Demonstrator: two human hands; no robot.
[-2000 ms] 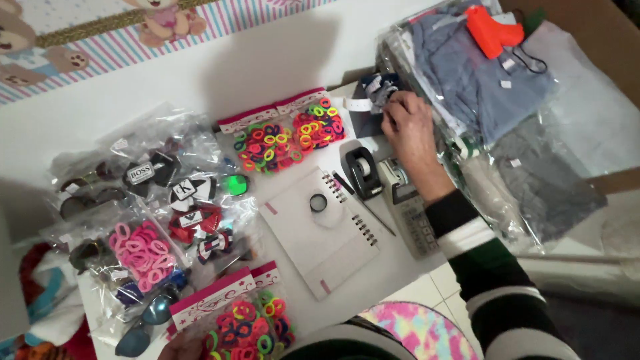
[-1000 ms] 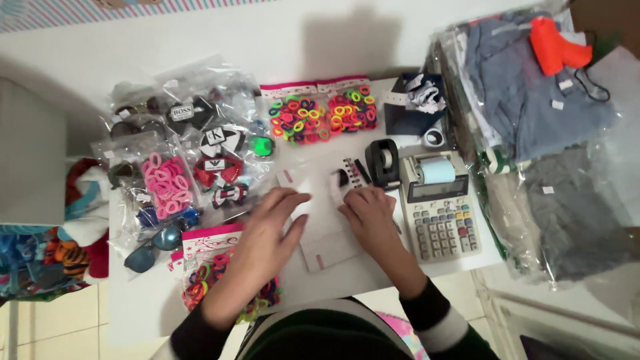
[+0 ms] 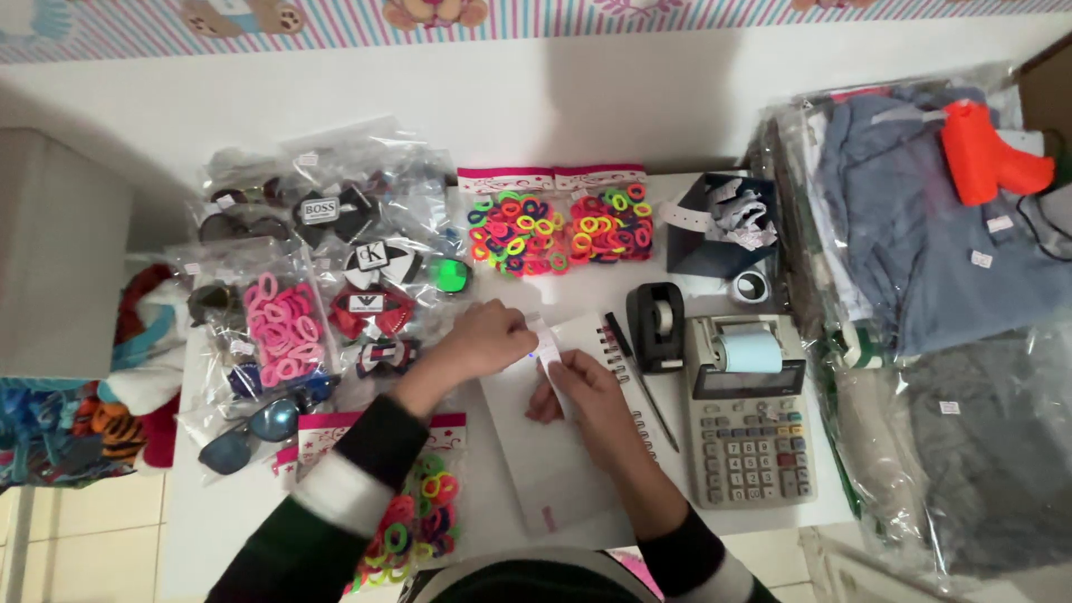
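Over a spiral notebook (image 3: 544, 469), my right hand (image 3: 582, 389) pinches a narrow strip of small white labels (image 3: 548, 347) between thumb and fingers. My left hand (image 3: 494, 335) is at the strip's upper end, fingers curled in; whether it grips the strip is hard to tell. A black pen (image 3: 620, 339) and a thin grey stick (image 3: 660, 414) lie along the notebook's spiral. To their right are a black tape dispenser (image 3: 656, 327) and a printing calculator (image 3: 751, 456) with a paper roll (image 3: 748, 352).
Bagged bow ties (image 3: 373, 310), pink hair ties (image 3: 285, 331) and sunglasses (image 3: 251, 431) lie left. Bags of colourful hair ties (image 3: 515, 234) are at the back and front (image 3: 419, 502). A dark box (image 3: 699, 247) holds crumpled paper. Bagged clothes (image 3: 888, 218) bear an orange tool (image 3: 988, 155) at right.
Two seconds ago one hand was at the dark box; now both hands are together over the notebook with the label strip. The black ring-like item seen on the notebook earlier is out of sight.
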